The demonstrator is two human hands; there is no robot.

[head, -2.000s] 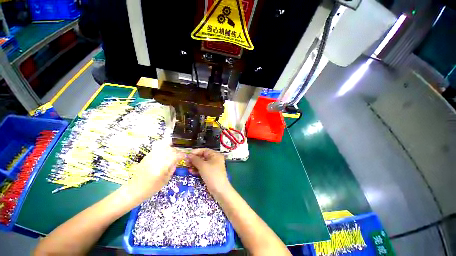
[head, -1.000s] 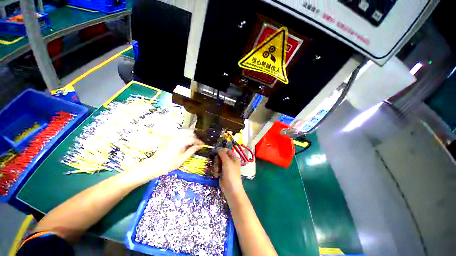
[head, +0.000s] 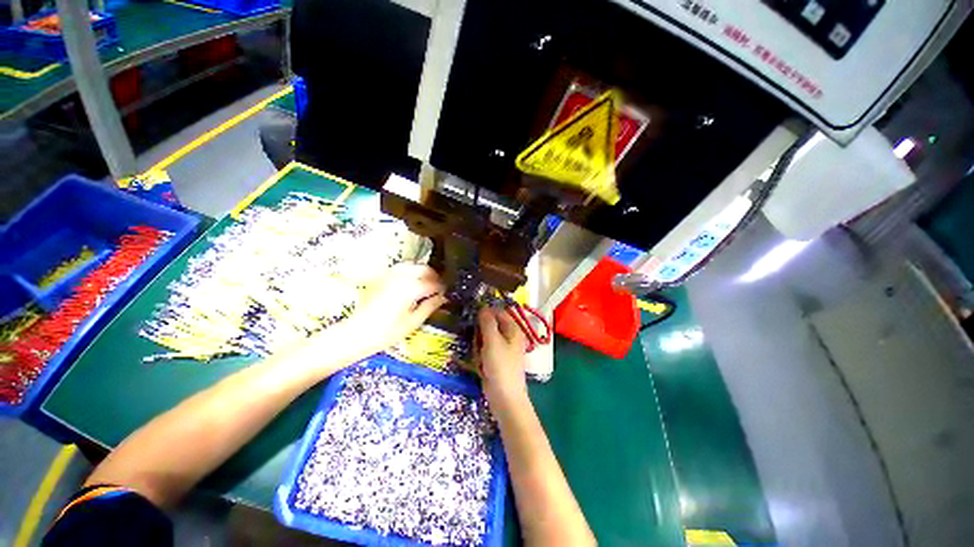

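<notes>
My left hand is at the left side of the dark crimping die, fingertips together; a wire lead in them is too small and blurred to make out. My right hand is at the front right of the die, its fingertips close to the metal; what they hold is hidden. The blue terminal tray, full of silvery bits, lies below both hands. Yellow lead ends show between my hands and the tray. The wire pile lies left of the press.
Red-handled scissors lie right of the die, touching or close to my right hand. A red bin is beyond them. A blue bin of red and yellow leads stands far left. The press with its yellow warning label rises ahead.
The view has swung, so the press sits further right in the picture. My hands have moved from close together above the tray up to the die, now slightly apart.
</notes>
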